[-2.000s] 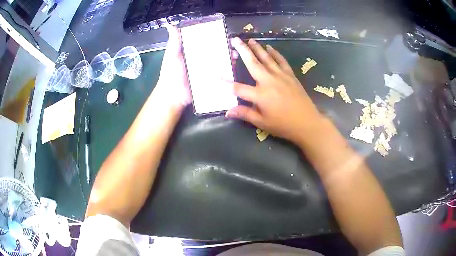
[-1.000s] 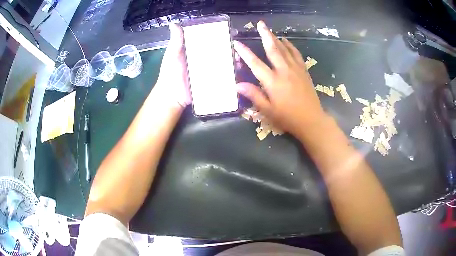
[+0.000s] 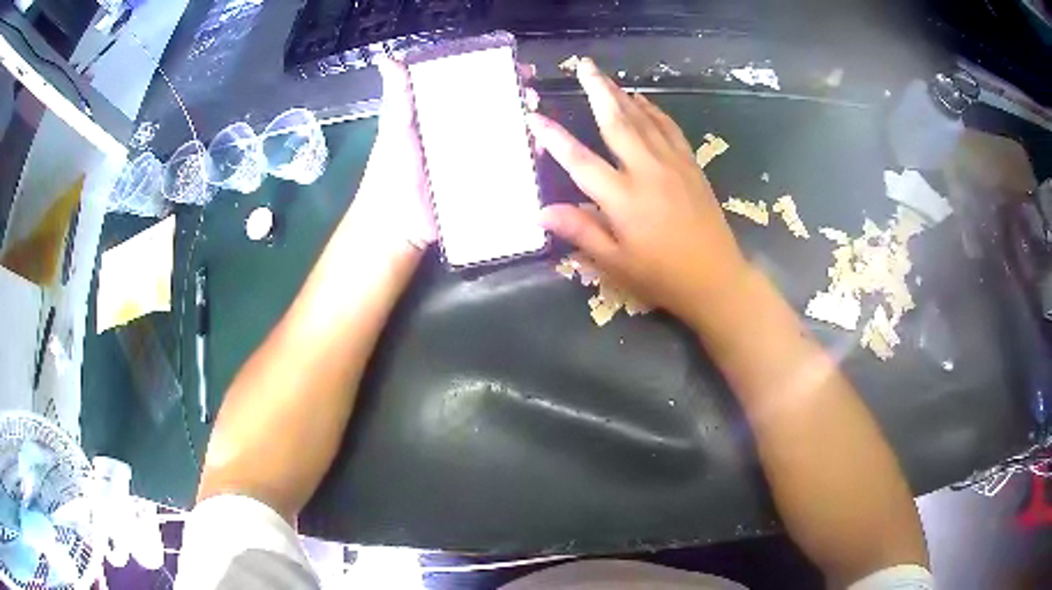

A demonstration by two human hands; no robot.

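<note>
A smartphone (image 3: 479, 156) with a glowing white screen is held upright above the mat, a little left of the middle. My left hand (image 3: 398, 167) holds it along its left side, with fingertips showing at its right edge. My right hand (image 3: 646, 190) is bare, with its fingers apart, beside the phone's right edge; the thumb is close to the lower right of the screen. Whether the thumb touches it I cannot tell. Beige scraps (image 3: 607, 307) lie below the phone, partly hidden by my right hand.
Clear plastic cups (image 3: 237, 158), a white disc (image 3: 260, 224), a pale yellow note (image 3: 135, 272) and a pen (image 3: 202, 334) lie at left. A white fan (image 3: 37, 507) stands lower left. More beige scraps (image 3: 868, 277) are heaped at right, with a black tray (image 3: 381, 29) beyond.
My right hand has drawn back from over the screen to the phone's right edge, fingers spread, uncovering more beige scraps. The phone has shifted only slightly, and my left hand keeps its hold.
</note>
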